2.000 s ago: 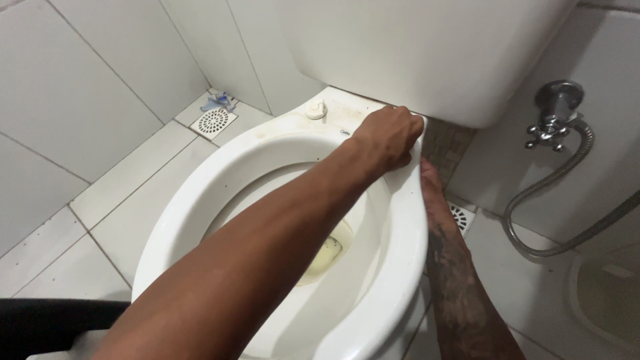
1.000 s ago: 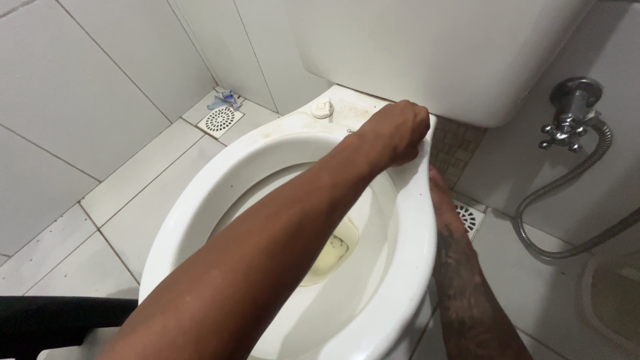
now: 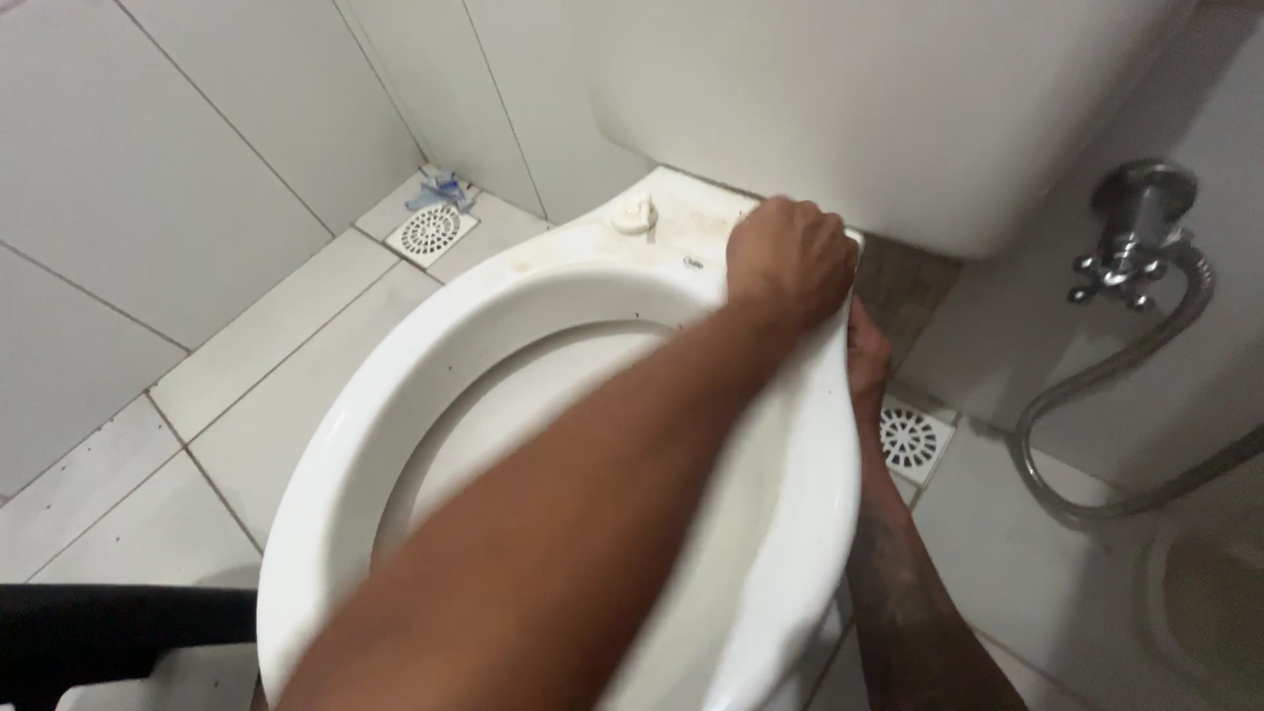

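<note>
A white ceramic toilet bowl [image 3: 336,425] without a seat fills the middle of the view. My left hand [image 3: 790,257] reaches across the bowl, its fingers curled down at the right rear corner of the rim, under the cistern; what lies beneath the fingers is hidden. Low on the outer right side, my right hand [image 3: 869,346] is against or close to the underside of that same corner, its fingertips hidden behind the rim. A whitish plastic cap or seat fixing [image 3: 634,213] sits on the rear ledge, left of my left hand.
The white cistern [image 3: 820,99] overhangs the rear ledge. Floor drain grates lie on the left [image 3: 432,230] and right [image 3: 908,437], with crumpled blue plastic [image 3: 441,191] at the left one. A chrome valve [image 3: 1126,242] and its metal hose [image 3: 1047,405] are at right.
Both hands stay at the right rear corner of the bowl. My left forearm is blurred now. The yellowish water seen in the bowl earlier is now hidden behind the forearm.
</note>
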